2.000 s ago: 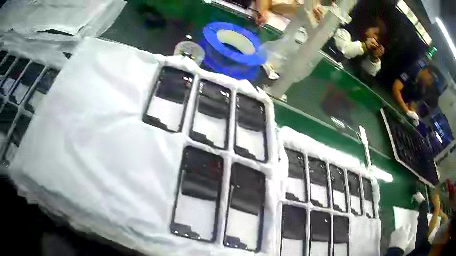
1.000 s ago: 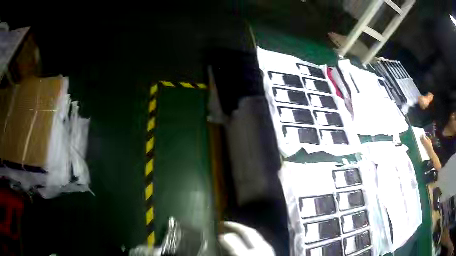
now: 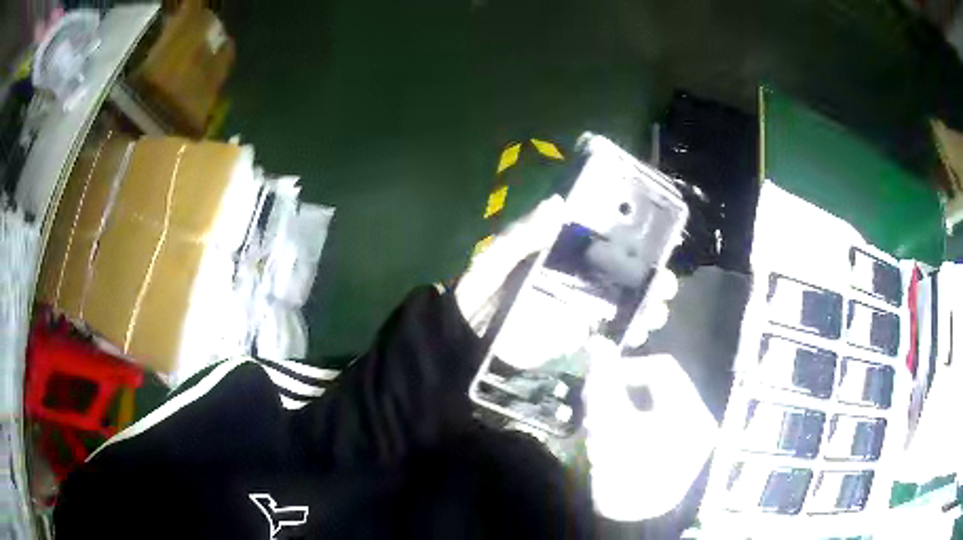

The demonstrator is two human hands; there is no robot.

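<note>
A phone frame or housing (image 3: pixel 629 234) is held up tilted in front of me, with a pale, shiny upper part, a dark patch in the middle and a black-edged lower end. My left hand (image 3: pixel 509 262), in a white glove, grips its left edge. My right hand (image 3: pixel 646 435), in a white glove, holds its lower right side, with fingertips showing along the right edge. Glare washes out both gloves, so the exact finger positions are unclear.
A white cloth-covered tray (image 3: pixel 739 443) with two rows of phone frames lies on the green bench (image 3: pixel 834 158) at right. A red strip (image 3: pixel 913 316) is beyond it. At left are tied cardboard (image 3: pixel 158 243), white sheets (image 3: pixel 285 264) and a red stool (image 3: pixel 74 374). Yellow-black tape (image 3: pixel 496 200) marks the floor.
The view has turned left and down towards my body, so the trays sit further right. Both gloved hands now show, holding a phone frame up; before, one glove showed at the bottom edge.
</note>
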